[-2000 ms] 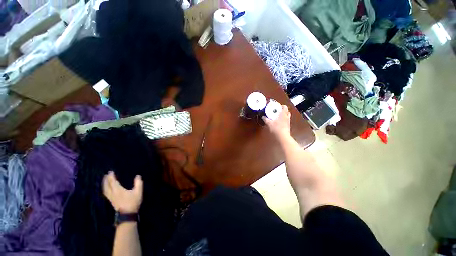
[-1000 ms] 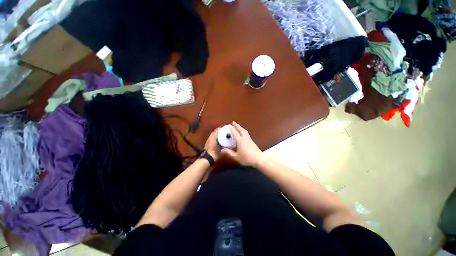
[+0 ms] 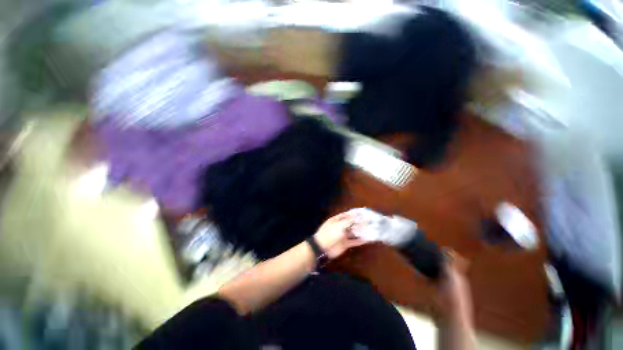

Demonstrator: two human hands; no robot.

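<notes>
The picture is strongly blurred. A black cord spool point(image 3: 422, 253) with a pale, white-looking end is between my hands, above the table. My left hand point(image 3: 339, 234) is at the white end, with its fingers around it. My right hand point(image 3: 454, 280) is blurred and holds the dark end. A second black spool with a white end point(image 3: 517, 225) stands on the table to the right. The black cord bundle point(image 3: 273, 184) lies left of my hands. Any loose cord between the hands cannot be made out.
Purple fabric point(image 3: 198, 147) and pale lilac-grey cords point(image 3: 160, 85) lie at the left. A striped pale packet point(image 3: 380, 163) and a black fabric pile point(image 3: 410, 75) are at the back of the reddish-brown table point(image 3: 458, 195). A white bin point(image 3: 587, 116) is at the right.
The view has swung left. The spool that was upright between both hands near my body is now lying sideways and held out over the table. My hands are further apart.
</notes>
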